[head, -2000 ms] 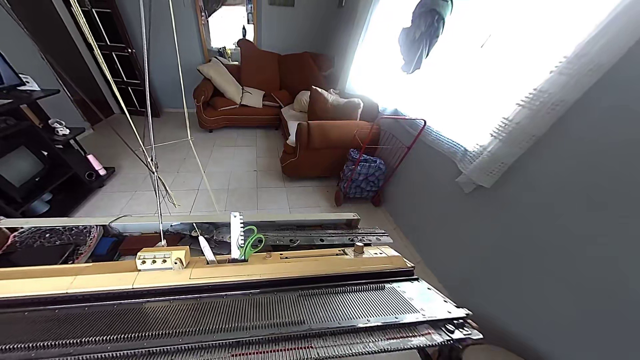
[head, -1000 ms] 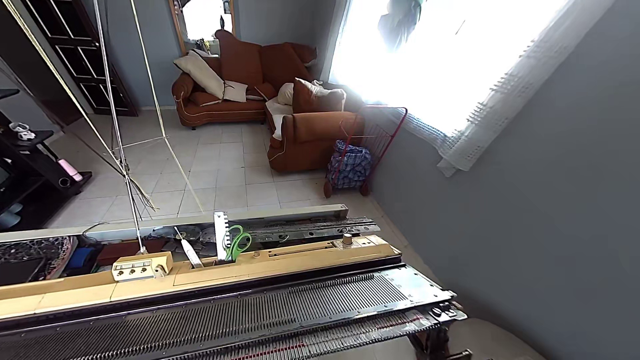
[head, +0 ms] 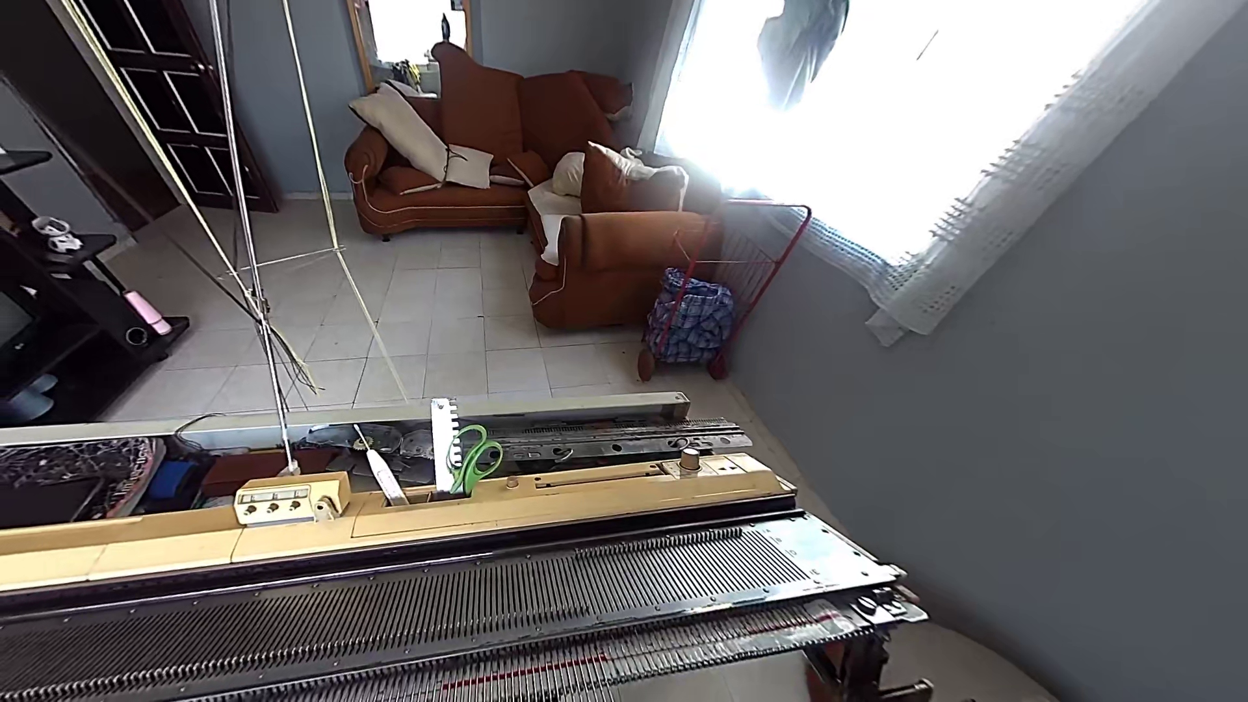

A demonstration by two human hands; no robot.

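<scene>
Neither my left hand nor my right hand shows in the head view. A knitting machine spans the lower part, with its metal needle bed (head: 439,595) below a cream plastic rear cover (head: 409,517). A row counter (head: 292,497) with small dials sits on that cover. Green-handled scissors (head: 478,458) stand upright beside a white notched comb-like tool (head: 444,444), and a white-handled tool (head: 383,476) leans to their left. Yarn strands (head: 244,224) run down from above toward the machine.
Behind the machine lie a second metal bed (head: 624,441) and a blue object (head: 171,480). Farther off stand a brown sofa (head: 448,207), a red cart (head: 780,258) with a checked bag (head: 692,317), and a black shelf unit (head: 97,302). A grey wall (head: 1092,409) borders the right.
The view has shifted slightly between frames. Nothing on the machine has plainly moved.
</scene>
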